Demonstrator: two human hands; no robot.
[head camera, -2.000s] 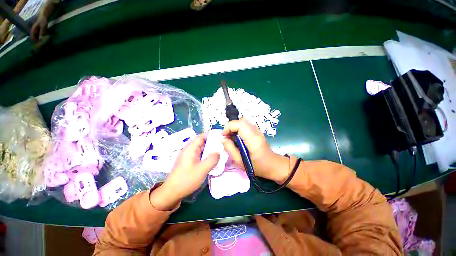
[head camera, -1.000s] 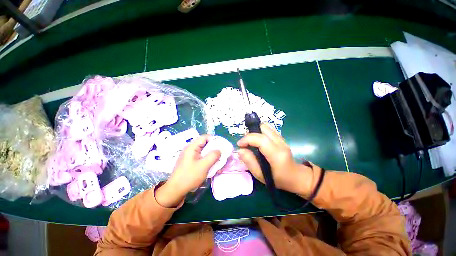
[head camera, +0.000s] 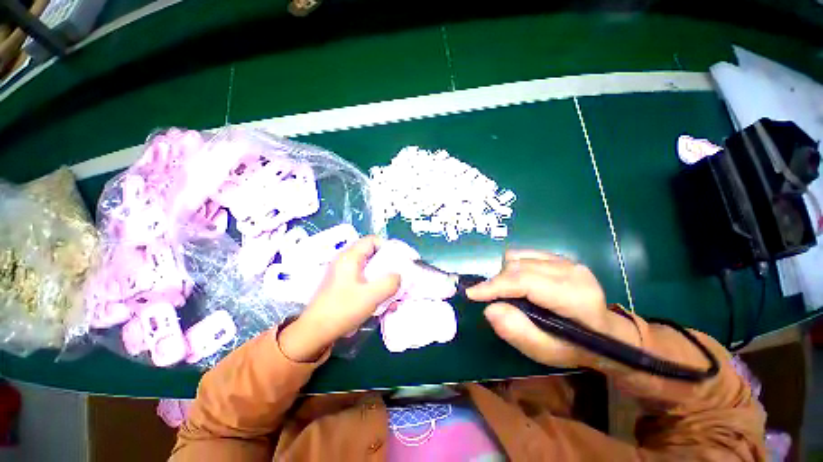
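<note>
My left hand holds a pale pink housing, washed out by glare, above the bench. My right hand holds the black soldering iron, its tip pointing left at the housing. Whether the tip touches it, I cannot tell. Pale pink housings lie on the bench just below and beside the held one; their edges partly merge in the glare. A loose heap of small white pieces lies beyond my hands.
A clear bag of pink housings is at left, with a bag of beige parts farther left. A black boxy unit with cables stands at right near white sheets and a single pink piece. The iron's cord loops over my right wrist.
The iron has swung from pointing up and away to pointing left at the held housing. My right hand has moved right and turned. My left hand still holds the housing.
</note>
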